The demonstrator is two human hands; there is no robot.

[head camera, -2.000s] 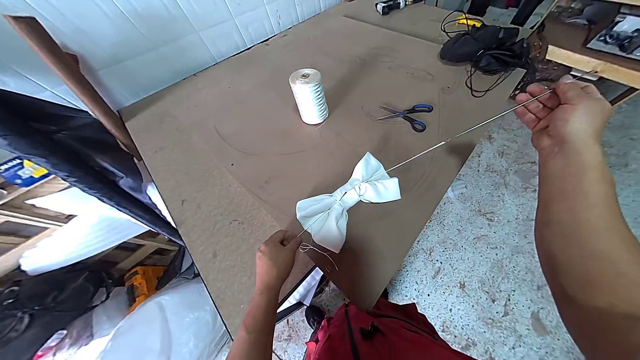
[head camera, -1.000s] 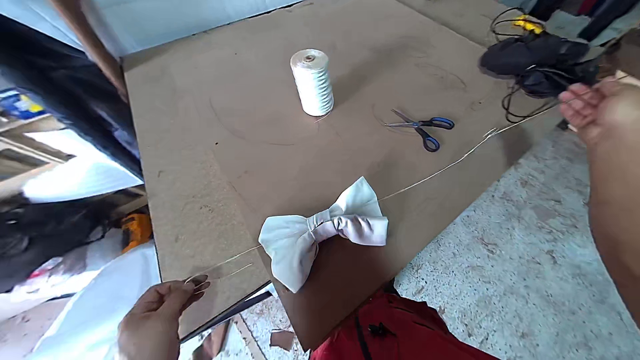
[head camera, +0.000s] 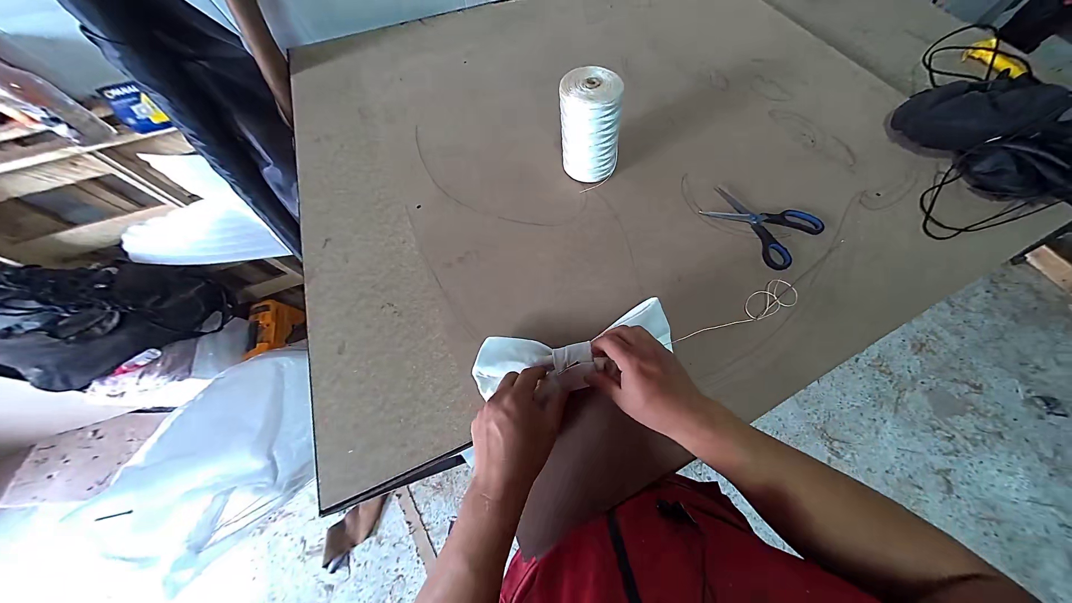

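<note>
A white fabric bow (head camera: 511, 358) lies near the front edge of the brown board table, with both hands on its middle. My left hand (head camera: 521, 423) pinches the left side of the centre band. On the band's right side, the fingers of my right hand (head camera: 645, 373) grip the fabric and cover part of the right loop. Thin cord (head camera: 720, 325) runs from the bow to the right and ends in small loops on the board. Behind stands a spool of white thread (head camera: 590, 126) upright. Open scissors with black and blue handles (head camera: 775, 230) lie right of the spool.
Black cables and a dark cloth item (head camera: 976, 117) lie at the board's right end, near a yellow object (head camera: 997, 59). Clear plastic sheeting (head camera: 226, 427) and a wooden shelf (head camera: 92, 184) are at the left. The brown board (head camera: 377, 276) has pencilled curves.
Both hands, earlier spread apart with the cord stretched out on either side, have come together onto the bow's centre. The right-hand cord is released and now lies slack on the board.
</note>
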